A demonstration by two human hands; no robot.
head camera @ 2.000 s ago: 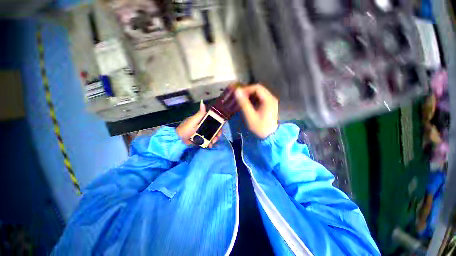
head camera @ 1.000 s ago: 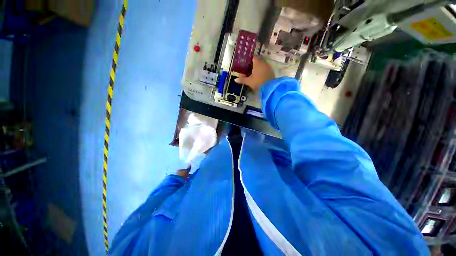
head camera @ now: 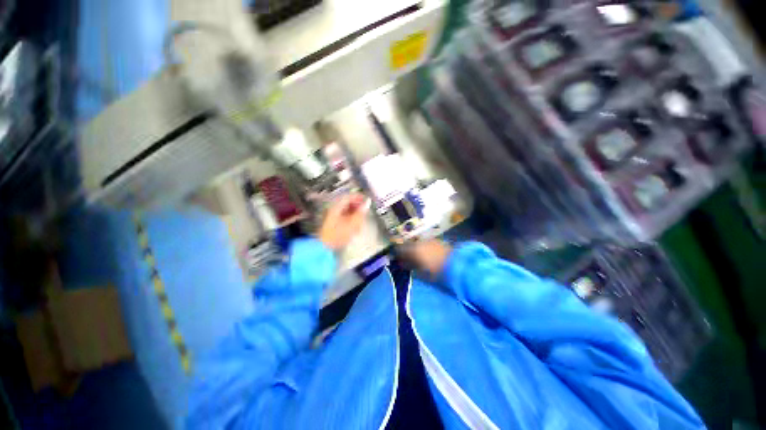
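The view is blurred. A flip phone with a dark-red keypad half (head camera: 280, 198) lies in the left fixture of the pale machine. The right fixture (head camera: 401, 212) has blue and black details and holds a dark rectangular part, perhaps a phone's display half. My left hand (head camera: 344, 221) is over the machine between the two fixtures, fingertips close together; whether it holds anything cannot be seen. My right hand (head camera: 427, 255) is at the machine's front edge, just below the right fixture, dark and blurred; its fingers are partly hidden.
A tall stack of clear trays (head camera: 626, 143) with phones stands to the right of the machine. Another tray (head camera: 638, 302) is lower right, by a green surface. The machine's overhead arm (head camera: 336, 71) crosses above the fixtures. Blue floor with striped tape (head camera: 164, 294) is left.
My right hand has left the red phone at the left fixture and moved right. My left hand has come up from the white cloth to the machine. The view has turned and shifted.
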